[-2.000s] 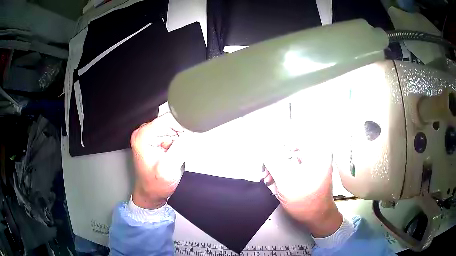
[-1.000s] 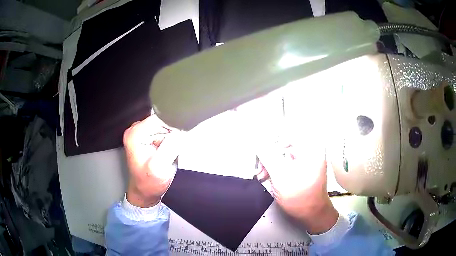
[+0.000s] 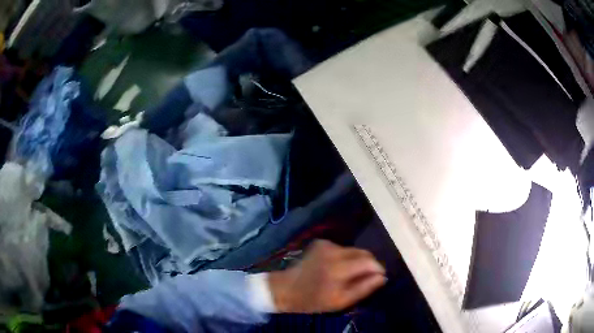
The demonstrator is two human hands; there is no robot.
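Note:
My left hand (image 3: 329, 276), in a light blue sleeve, is over dark cloth beside the table's front edge. Its fingers are curled and blurred; I see nothing in them, but cannot tell if they hold something. My right hand is not in view. A black cut piece (image 3: 505, 253) lies on the white table (image 3: 391, 84) at the right, under strong glare. A crumpled light blue garment (image 3: 215, 188) lies left of the table, beyond my left hand.
Larger black pieces (image 3: 514, 84) with white strips lie at the table's upper right. A printed ruler (image 3: 410, 201) runs along the table edge. A thin blue cord (image 3: 285, 188) hangs by the garment. Bright blue crumpled material (image 3: 49, 123) and pale cloth (image 3: 23, 227) are at far left.
The view has swung left and down. My left hand has left the table and the bright work area; my right hand, the lamp head and most of the machine have left the picture.

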